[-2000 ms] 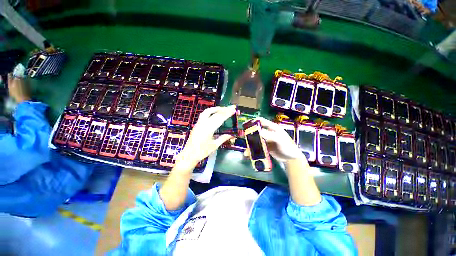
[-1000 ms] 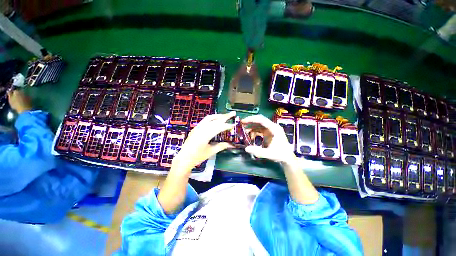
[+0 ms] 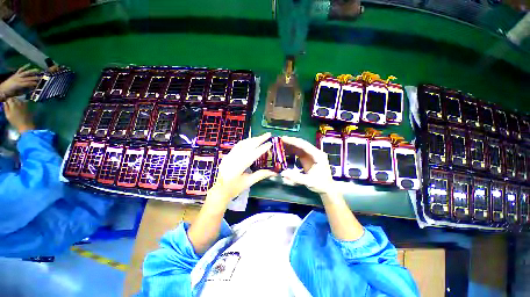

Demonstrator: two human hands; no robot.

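My left hand (image 3: pixel 243 165) and my right hand (image 3: pixel 311 166) hold red phone parts (image 3: pixel 279 155) between them, close to the bench edge in front of me. The parts stand nearly on edge, so their faces are mostly hidden. My left fingers grip the left side and my right fingers the right side. Whether the two parts are joined cannot be told. Screen halves (image 3: pixel 356 156) with white faces and orange tails lie in two rows to the right of my hands. The brown press fixture (image 3: pixel 283 104) lies just beyond my hands.
A black tray (image 3: pixel 125 187) at left holds dark phones and red keypad housings, with one dark pocket. Another black tray (image 3: pixel 423 216) at right holds phones. The green press (image 3: pixel 292 29) stands beyond the fixture. A neighbour's blue sleeve (image 3: pixel 43 168) is at far left.
The phone part in my right hand was face-up and tilted, and is now brought on edge against the part in my left hand. A neighbour's second hand has appeared at far left.
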